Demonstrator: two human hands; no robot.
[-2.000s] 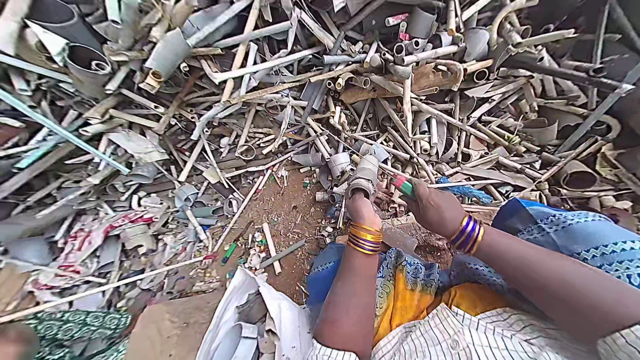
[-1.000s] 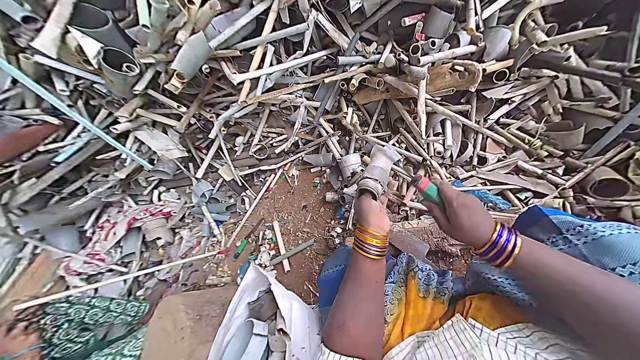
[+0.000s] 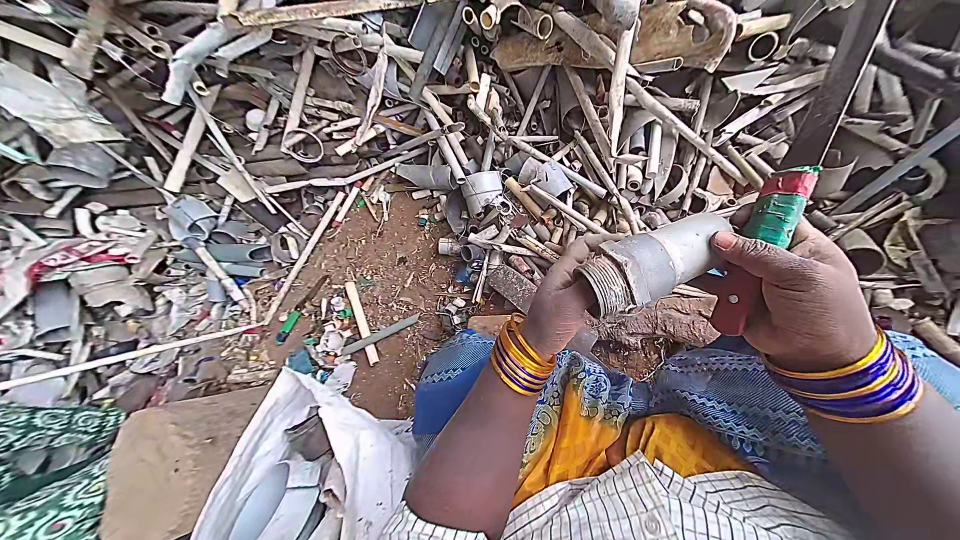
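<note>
A grey plastic pipe fitting (image 3: 660, 259) with a threaded end lies across both hands above my lap. The fingers of my left hand (image 3: 562, 296) are closed around its threaded end. My right hand (image 3: 799, 289) grips a handle wrapped in green and red tape (image 3: 784, 206), and its thumb rests on the fitting's smooth end. From the handle a long dark metal blade (image 3: 844, 82) points up and away. A red part with a rivet (image 3: 735, 300) shows below my right palm.
A heap of scrap plastic pipes (image 3: 592, 112) spreads in front. At lower left, a white sack (image 3: 352, 442) holds grey pipe pieces, beside a flat stone block (image 3: 172, 465). Green patterned cloth (image 3: 52, 465) is at the far left. Thin sticks (image 3: 360, 322) lie on bare soil.
My right hand now has its thumb on the fitting, where earlier it was apart from it. The fitting has turned from pointing up to lying nearly sideways. The view has moved closer.
</note>
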